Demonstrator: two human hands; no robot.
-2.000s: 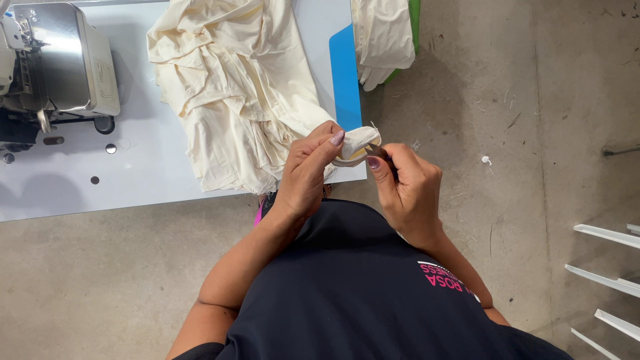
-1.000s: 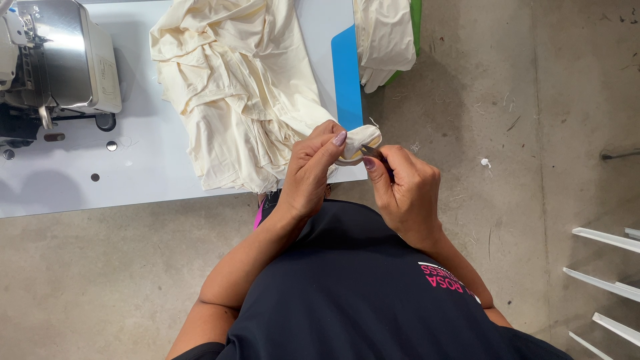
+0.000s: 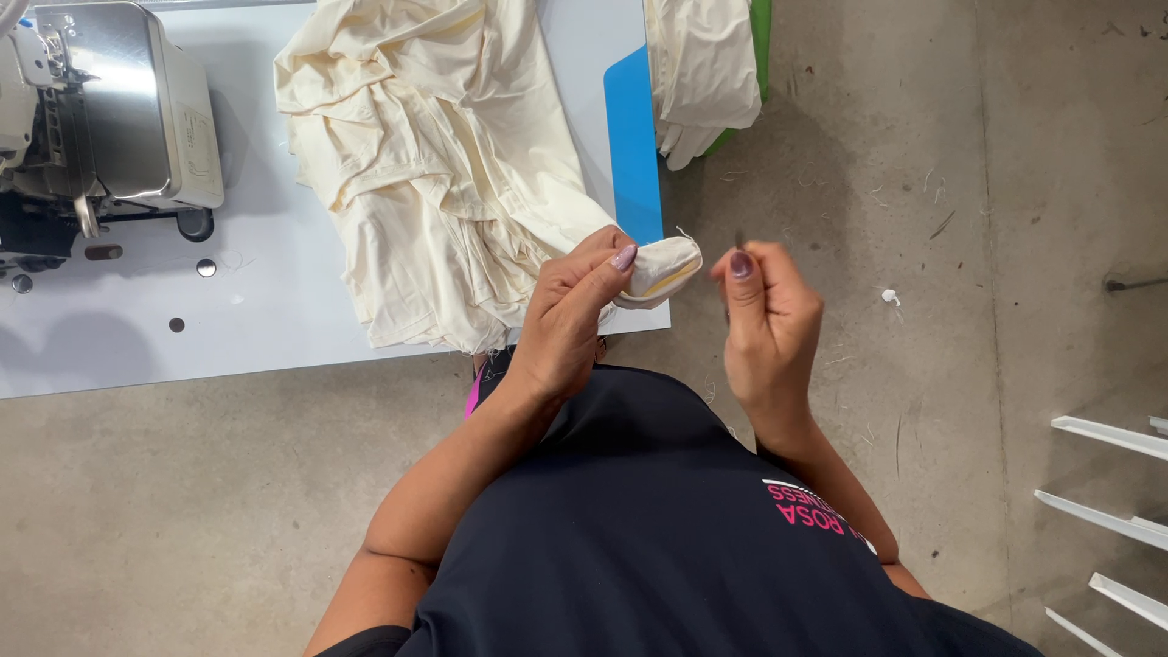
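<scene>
My left hand pinches the narrow end of a cream fabric piece between thumb and fingers, off the table's front corner. A folded tip of the fabric sticks out to the right of my thumb, with a loose thread at its edge. The rest of the cloth lies crumpled on the table. Just right of that tip, apart from it, is my right hand, slightly blurred, with thumb and index finger together. A small dark tip shows above its fingers; the object it belongs to is mostly hidden in the hand.
An overlock sewing machine stands at the left on the white table, which has a blue corner panel. More cream fabric hangs over something green beyond the right edge. White metal bars stand at the lower right.
My right hand has moved right, away from the fabric tip that it was touching. My left hand still holds the fabric in about the same place.
</scene>
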